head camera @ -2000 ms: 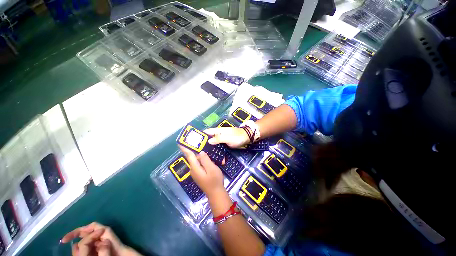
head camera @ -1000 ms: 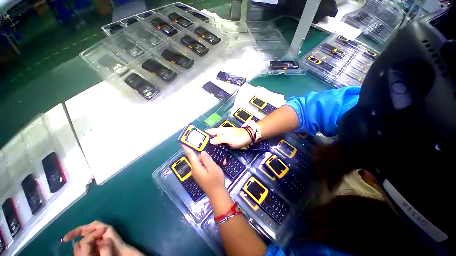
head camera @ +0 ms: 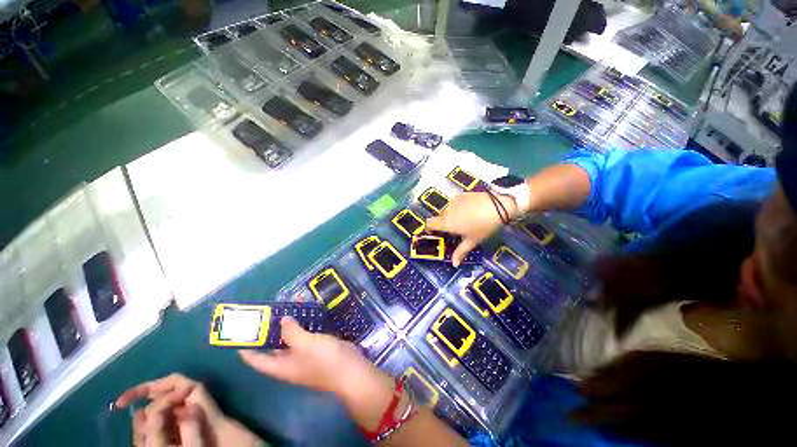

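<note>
Bare fingers, which look like my hands (head camera: 188,419), show at the lower left. They are bunched together over the green bench top and cut off by the bottom edge. I cannot tell left from right or a firm grip; a tiny dark speck shows at one fingertip. Beside them, a co-worker's hand holds a keypad phone (head camera: 240,325) with a yellow frame and a lit white screen. The co-worker's other hand is on a dark-screened phone (head camera: 428,248) over the near clear tray (head camera: 400,335), which holds rows of yellow-framed phones.
The co-worker's blue sleeve (head camera: 647,188) and head fill the right side. White boards (head camera: 218,209) carry a tray (head camera: 205,144) of dark phones and loose dark phones (head camera: 389,155). Black phones with red edges (head camera: 103,286) lie at left. A grey post (head camera: 550,48) stands behind.
The co-worker's lit phone has moved left and down, towards my hands. Their other hand has left it and now touches another phone over the tray. Their head has shifted right. My hands have barely moved.
</note>
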